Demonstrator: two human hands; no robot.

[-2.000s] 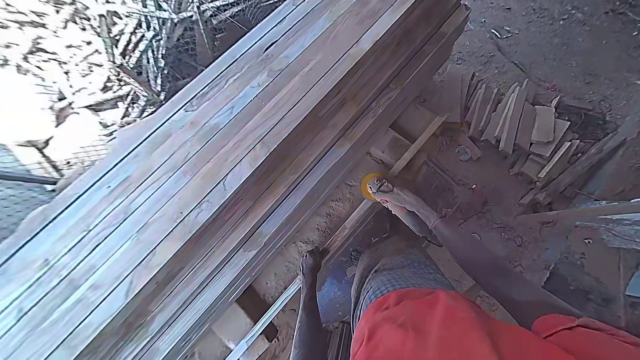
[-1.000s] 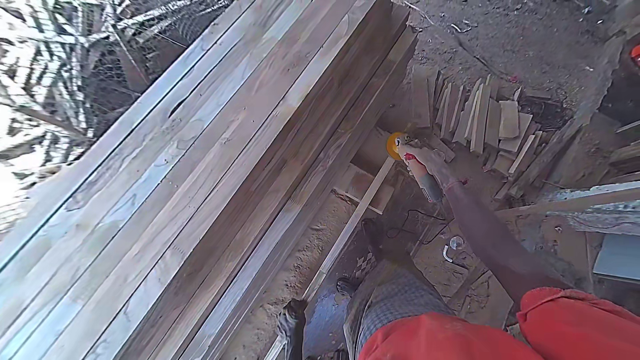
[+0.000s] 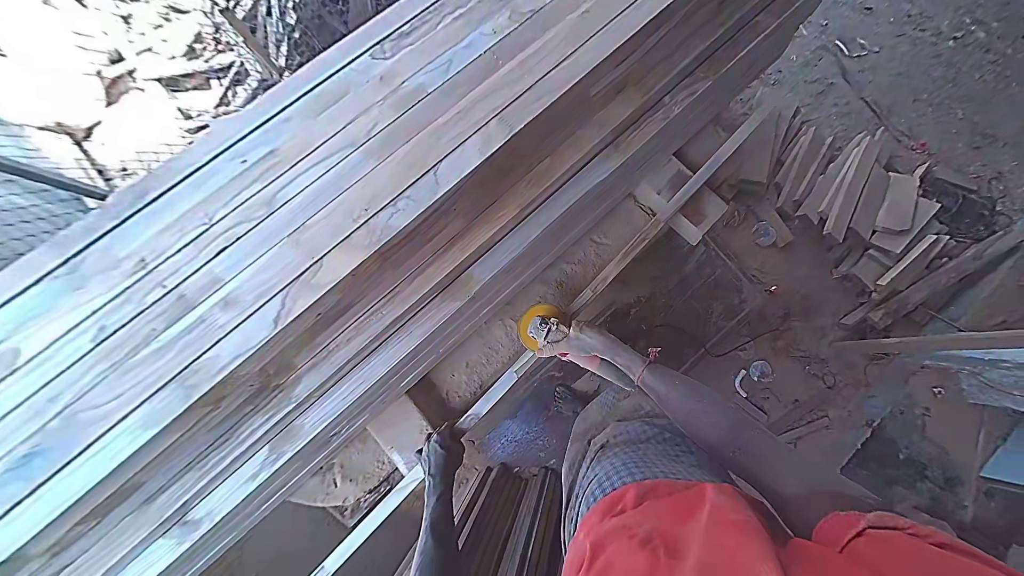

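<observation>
My right hand point(image 3: 578, 342) grips an angle grinder point(image 3: 547, 328) by its head end, with a round yellow disc lying over a long narrow wooden strip point(image 3: 620, 262). Whether the disc touches the strip cannot be told. Lower down, my left hand point(image 3: 442, 448) is closed around the same strip, which runs diagonally from bottom left to upper right, alongside a large stack of planks point(image 3: 384, 240). The grinder's body is mostly hidden by my right hand and forearm.
Wooden blocks point(image 3: 694, 210) lie under the strip's upper part. Offcuts point(image 3: 856, 188) are piled on the ground at right, near a longer board point(image 3: 932, 342). More narrow strips point(image 3: 512, 520) lie by my legs. A dark cord crosses the dirt.
The grinder in my right hand has moved down along the strip, away from the blocks and closer to my left hand. The view has also shifted.
</observation>
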